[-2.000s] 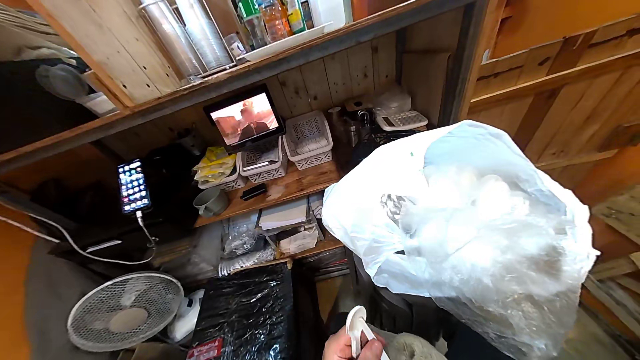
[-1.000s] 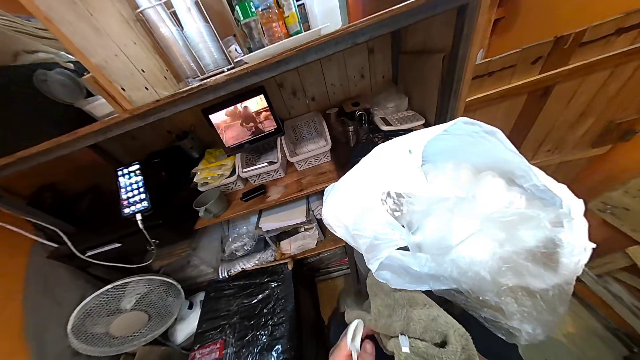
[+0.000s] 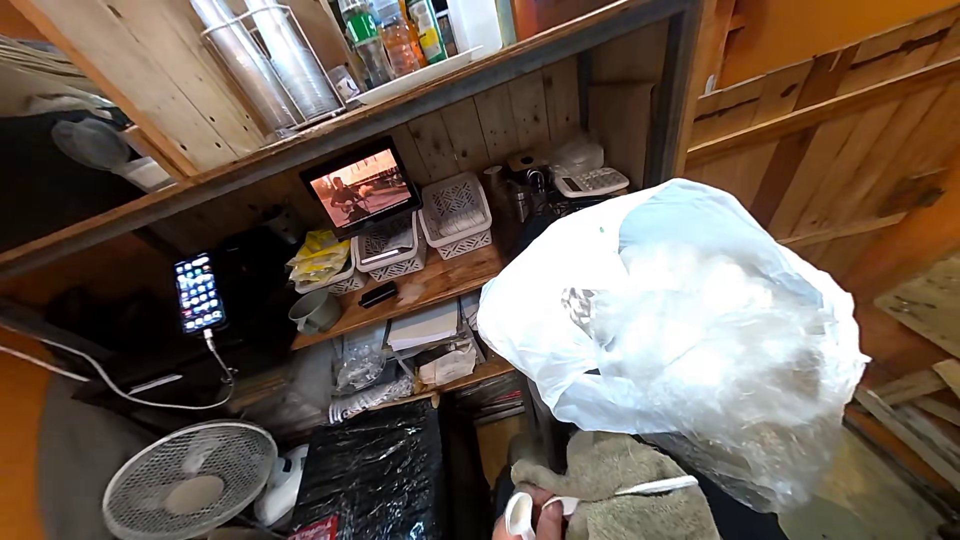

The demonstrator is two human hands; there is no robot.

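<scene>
At the bottom edge my left hand [image 3: 551, 517] pinches a white spoon [image 3: 519, 514] between thumb and fingers, its bowl turned up. A greyish-green cloth [image 3: 637, 506] lies against the fingertips on the right. Across the cloth runs a thin white handle [image 3: 660, 486]; whether it belongs to the same spoon I cannot tell. My right hand is not visible; the cloth may hide it. Just beyond the cloth, a large white plastic bag [image 3: 540, 330] gapes around crumpled clear plastic [image 3: 720, 345].
A desk fan [image 3: 191, 480] and a black plastic-wrapped box [image 3: 375, 465] stand lower left. On the shelf are a lit screen [image 3: 360, 187], white baskets [image 3: 457, 214], a grey mug [image 3: 315, 311] and a calculator [image 3: 592, 182]. A phone [image 3: 200, 292] hangs on a white cable at left.
The cloth has come up beside my left hand and now spreads against the fingers. Two seconds ago only a little of it showed at the bottom edge. The spoon remains in the hand.
</scene>
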